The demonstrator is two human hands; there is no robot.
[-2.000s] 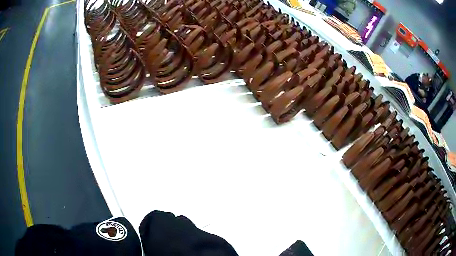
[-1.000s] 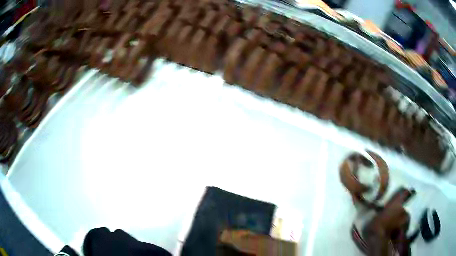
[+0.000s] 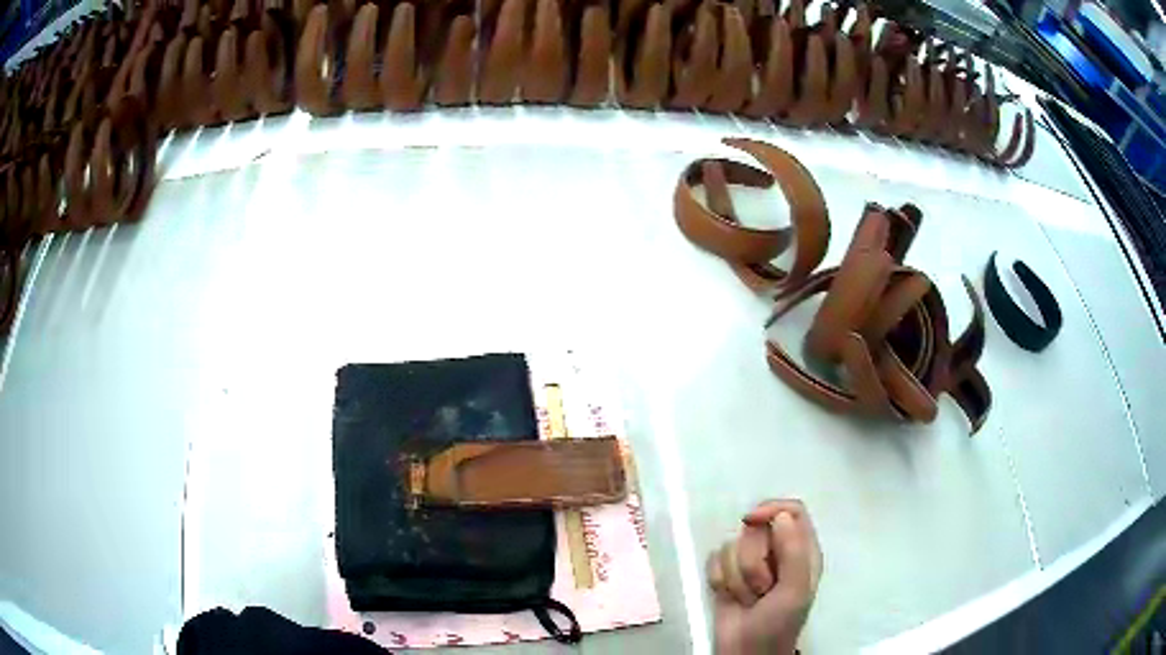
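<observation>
The brown-stained, shiny roller box lies flat across a black square pad, its small roller head at the left end. The pad rests on a pink printed sheet, with a tan strip to its right. My right hand is bare, with fingers curled in, just right of the sheet at the lower edge; no object shows in it. My left hand is not visible; only a black sleeve shows at the bottom left.
A loose pile of brown headbands lies on the pale table at right. A single black headband lies further right. Standing rows of brown headbands line the back and left edges.
The view has swung right, from the standing rows to the pad and loose pile. The pad and box now show in full, and my right hand has come into view.
</observation>
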